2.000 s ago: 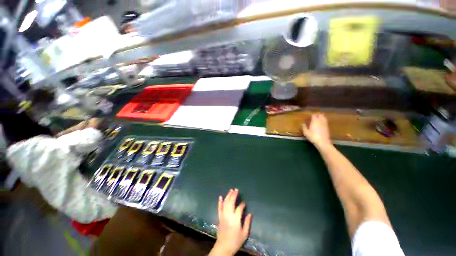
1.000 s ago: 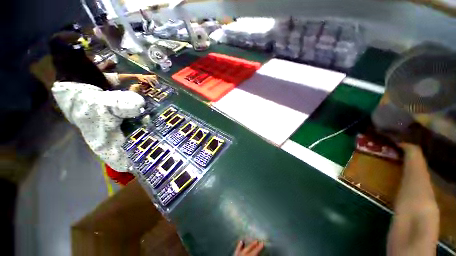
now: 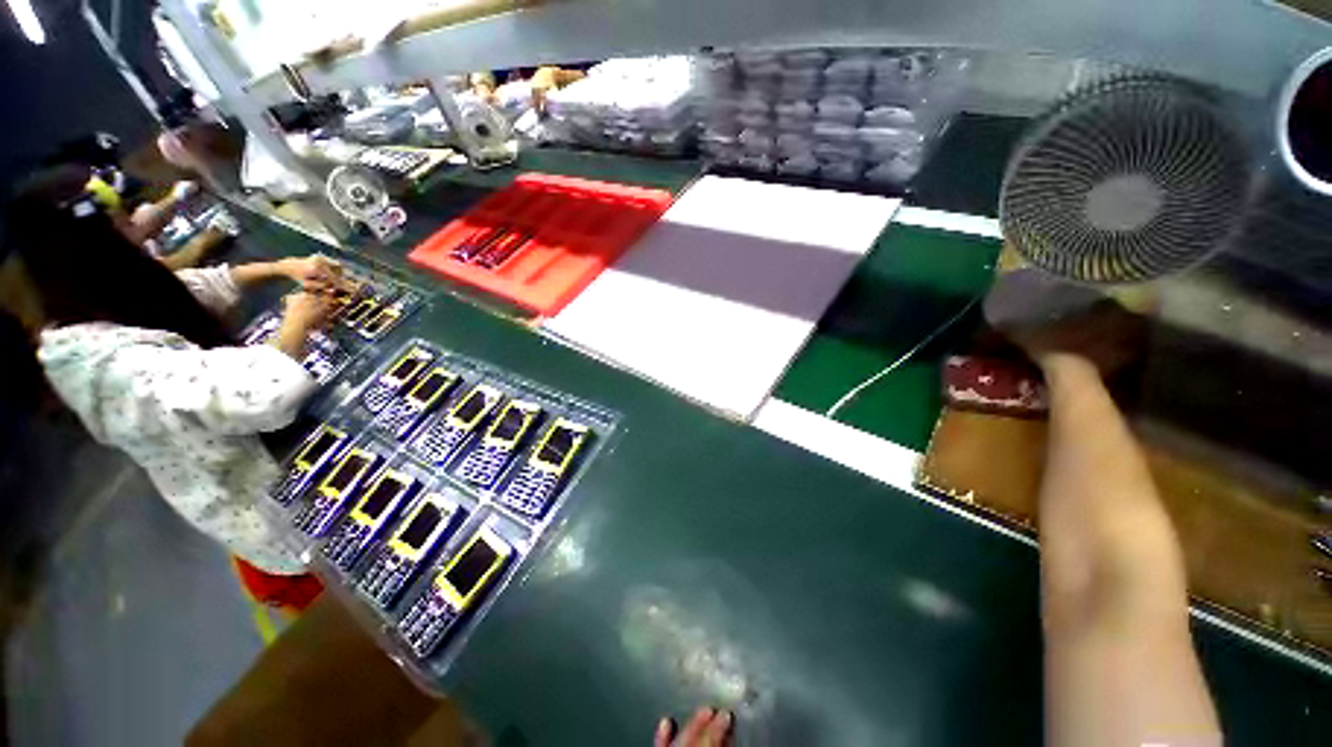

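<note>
A clear blister tray (image 3: pixel 592 413) lies on the dark green bench left of centre. Its two rows of pockets hold several black keypad phones (image 3: pixel 552 470), screens up, with yellow frames around the screens. My left hand (image 3: pixel 695 727) shows only as fingertips at the bottom edge, resting on the bench right of the tray with nothing seen in them. My right arm reaches up at the right, and my right hand (image 3: pixel 1055 347) is at the base of the desk fan (image 3: pixel 1122 204). Its fingers are hard to make out against the fan base, so its grip cannot be told.
A red bin (image 3: pixel 577 263) and a white board (image 3: pixel 730 292) lie behind the tray. A dark red block (image 3: pixel 993 384) and brown board (image 3: pixel 979 460) are near the fan. At left, a person in a speckled top (image 3: pixel 161 409) handles phones in another tray. A cardboard box (image 3: pixel 314 679) is below.
The view has swung left since the oldest frame, bringing the tray and neighbouring person closer. My right hand has moved from the brown board to the fan base. My left hand is now mostly out of view.
</note>
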